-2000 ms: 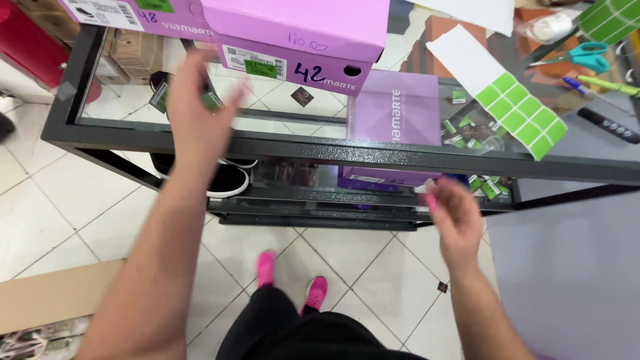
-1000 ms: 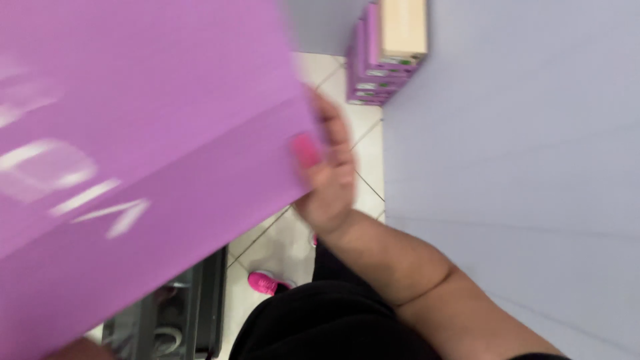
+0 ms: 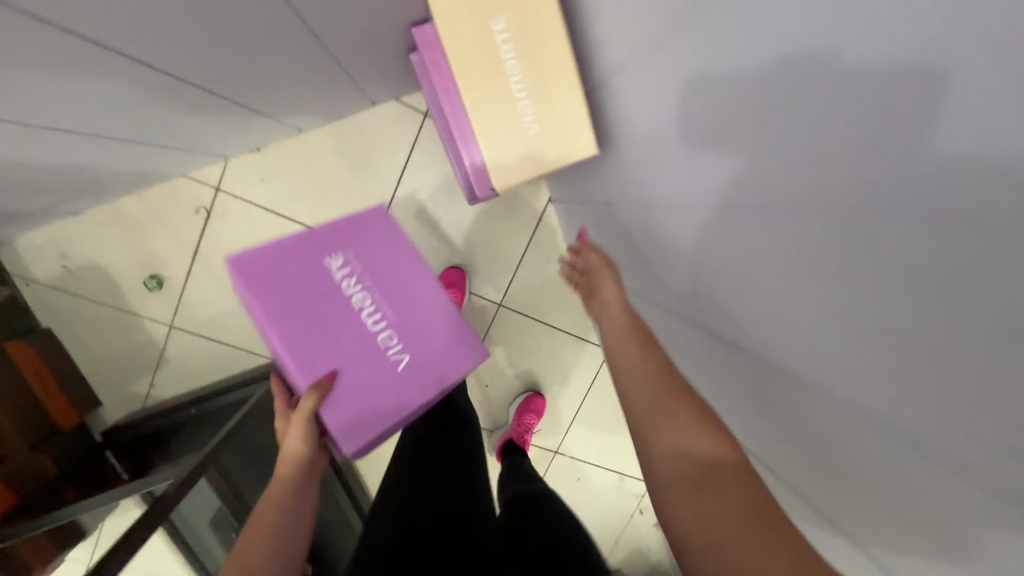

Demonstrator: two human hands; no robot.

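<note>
A closed purple shoebox (image 3: 360, 320) with white lettering on its lid is held by my left hand (image 3: 302, 420), which grips its lower left edge, thumb on top and the other fingers partly hidden. My right hand (image 3: 592, 276) is off the box, to its right beside the grey wall, with its fingers apart and nothing in them. Beyond both hands, against the wall, a stack has a cream shoebox lid (image 3: 520, 88) on top and purple boxes (image 3: 456, 120) showing beneath its left side.
A dark metal-framed glass display case (image 3: 192, 480) stands at lower left, with brown and orange boxes (image 3: 48, 384) beside it. The grey wall (image 3: 800, 240) runs along the right. Pale floor tiles (image 3: 304, 176) lie ahead, with a small green sticker (image 3: 154, 282) on them.
The view has swung away from the display case. One second ago my right hand was against a purple box; now it is off it, and my left hand holds a purple box.
</note>
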